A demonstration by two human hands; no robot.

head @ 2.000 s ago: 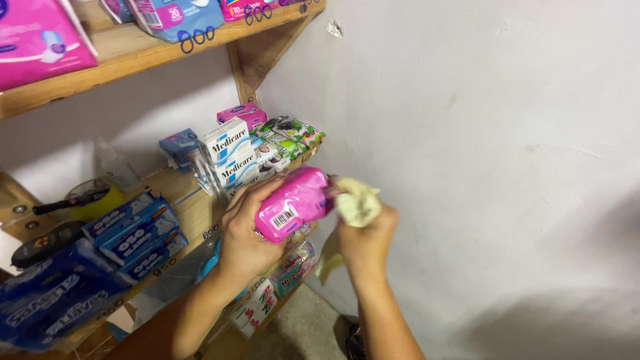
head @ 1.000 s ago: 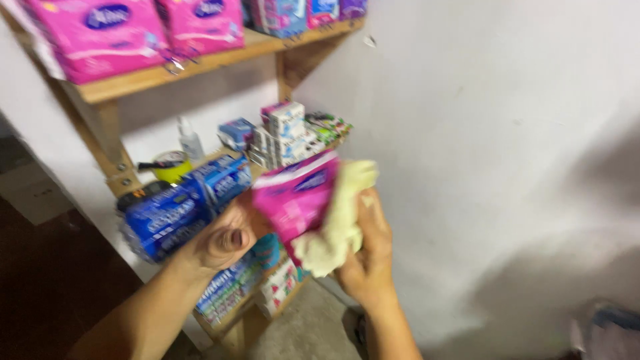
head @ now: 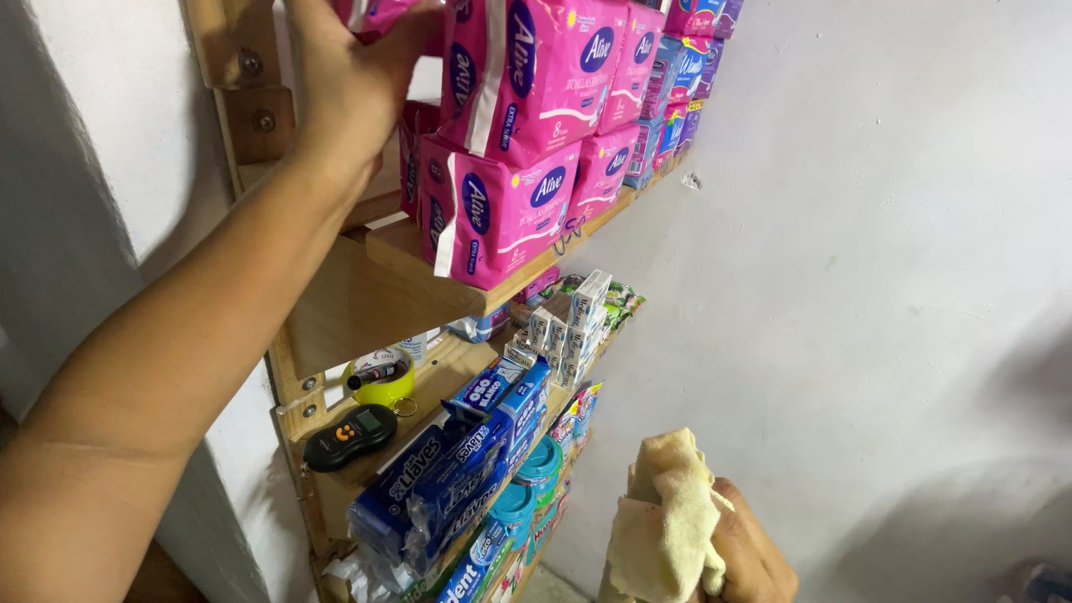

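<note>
My left hand (head: 356,92) is raised at the top left, its fingers around a pink plastic package (head: 389,17) that the frame's top edge partly cuts off. Right beside it, pink Alive sanitary pad packs (head: 502,209) stand stacked two high on the upper wooden shelf (head: 519,285). Low in the view, away from the shelves, my right hand (head: 745,544) grips a crumpled pale yellow cloth (head: 666,519).
Blue packages (head: 452,477), small white Medicare boxes (head: 578,335), yellow tape (head: 389,381) and a black handheld digital scale (head: 352,435) occupy the shelf below. Teal-lidded containers (head: 511,507) sit lower. A white wall (head: 837,251) rises at the right.
My left hand has gone up to the upper shelf with the pink package, which was against the cloth one second ago. The cloth and my right hand are now apart from it. The view has shifted.
</note>
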